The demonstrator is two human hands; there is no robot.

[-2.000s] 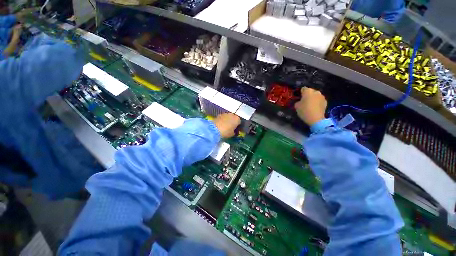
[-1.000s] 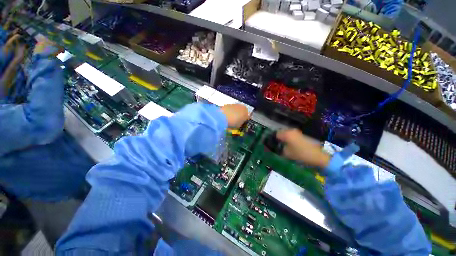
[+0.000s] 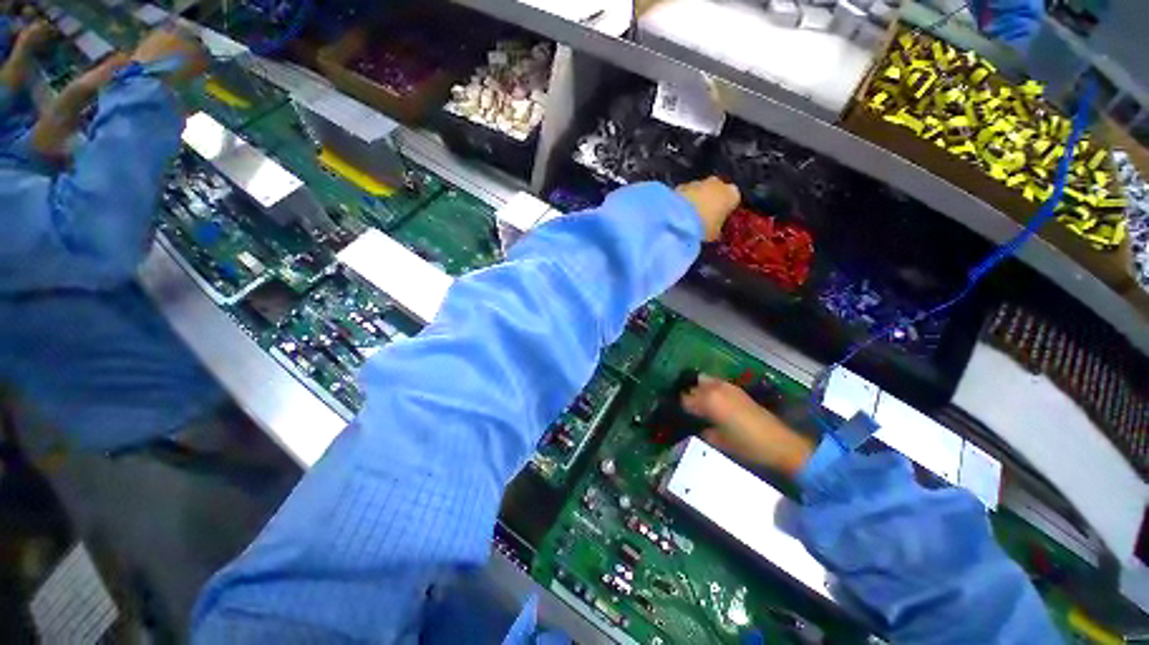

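Observation:
My left hand (image 3: 709,205) reaches over the boards to the left edge of the black bin of red components (image 3: 766,250); its fingertips are hidden. My right hand (image 3: 746,422) is low over the green circuit board (image 3: 605,523), behind the long silver heatsink (image 3: 746,514). Dark shapes show at its blurred fingertips; I cannot tell whether they are parts or finger coverings. A white-topped finned heatsink (image 3: 914,435) stands at the board's far side.
More boards with heatsinks (image 3: 393,273) run up to the left. Another person's blue sleeve (image 3: 88,208) is at the left. Bins hold grey parts (image 3: 636,139), cream pieces (image 3: 504,91) and purple-blue parts (image 3: 869,302). Yellow-black components (image 3: 995,132) lie above. A blue cord (image 3: 1008,252) hangs across the shelf.
My left hand has moved from the finned heatsink out to the red bin. My right hand has come from the red bin down over the board and slightly nearer to me.

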